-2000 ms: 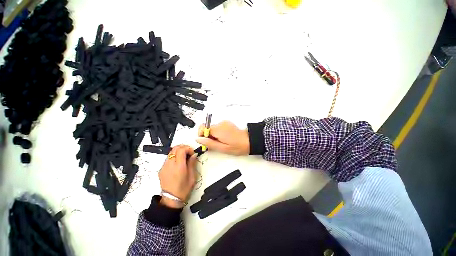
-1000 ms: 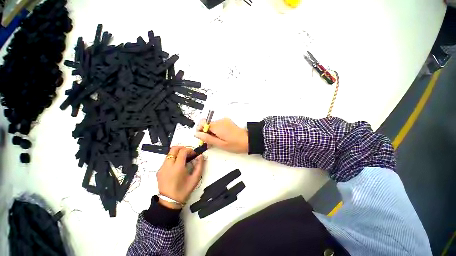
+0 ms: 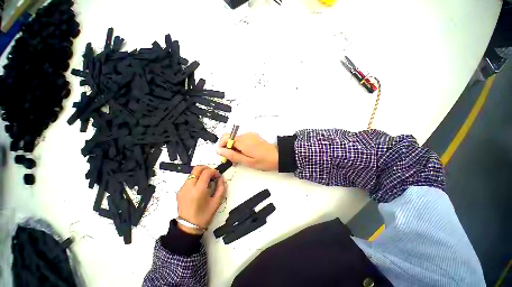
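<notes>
My left hand (image 3: pixel 201 197), with a ring and a bracelet, holds a black fabric tab (image 3: pixel 223 167) between thumb and fingers. My right hand (image 3: pixel 248 151) grips a slim yellow-handled tool (image 3: pixel 231 143) with a metal end pointing up and away. The tool's lower end meets the tab; its tip is too small to make out. The central heap of black tabs (image 3: pixel 140 106) lies beyond and left of my hands. Several set-aside tabs (image 3: pixel 245 215) lie side by side near the apron.
Red-handled snips (image 3: pixel 359 75) lie at right, tied to a twisted cord (image 3: pixel 375 106). A pile of small black pieces (image 3: pixel 36 73) is at far left. A clear bag of black pieces (image 3: pixel 42 258) is at lower left. A black box (image 3: pixel 236 3) and thread ends are farther back.
Since two seconds ago my left hand has shifted and its fingers have changed their hold, with more of the tab showing. My right hand has moved slightly left with the tool.
</notes>
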